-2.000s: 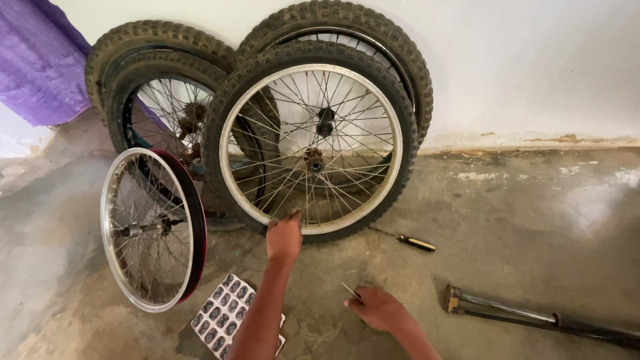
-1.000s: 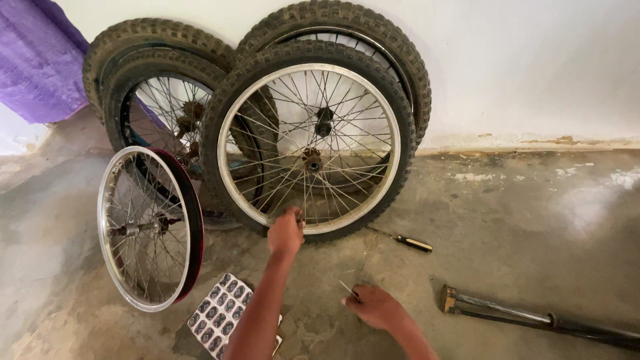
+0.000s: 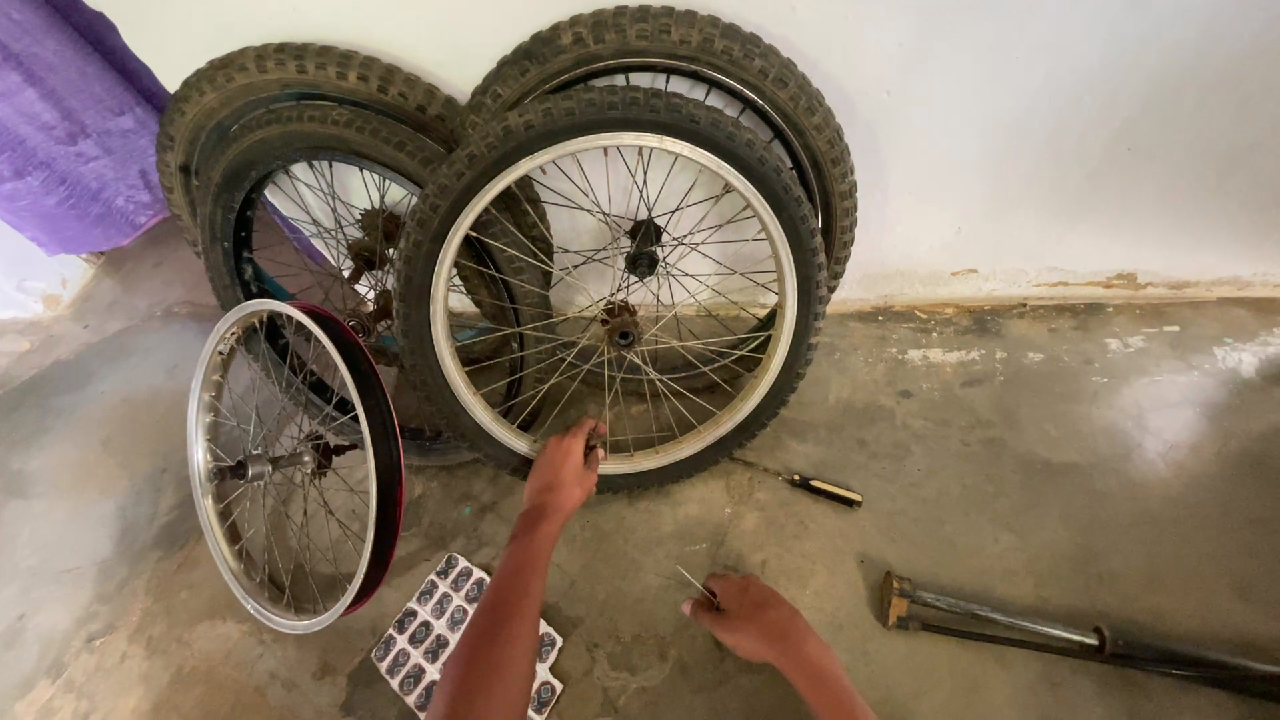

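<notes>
My left hand [image 3: 565, 465] is at the lower rim of the front bicycle wheel [image 3: 790, 290], its fingers closed on a small dark object near the spokes; I cannot tell what it is. The wheel has a silver rim and a knobby tire and leans against other wheels. Lower right, my right hand [image 3: 745, 615] holds a thin metal rod [image 3: 693, 582] that points up and to the left, above the concrete floor. Between the wheel and my right hand, a screwdriver [image 3: 825, 490] with a black and yellow handle lies on the floor.
A bare silver rim with spokes and hub [image 3: 205, 510] stands at left. More tired wheels [image 3: 300, 75] lean on the wall. A sheet of patches [image 3: 415, 640] lies by my left forearm. At right lies a floor pump [image 3: 1000, 615]. Purple cloth [image 3: 70, 130] hangs upper left.
</notes>
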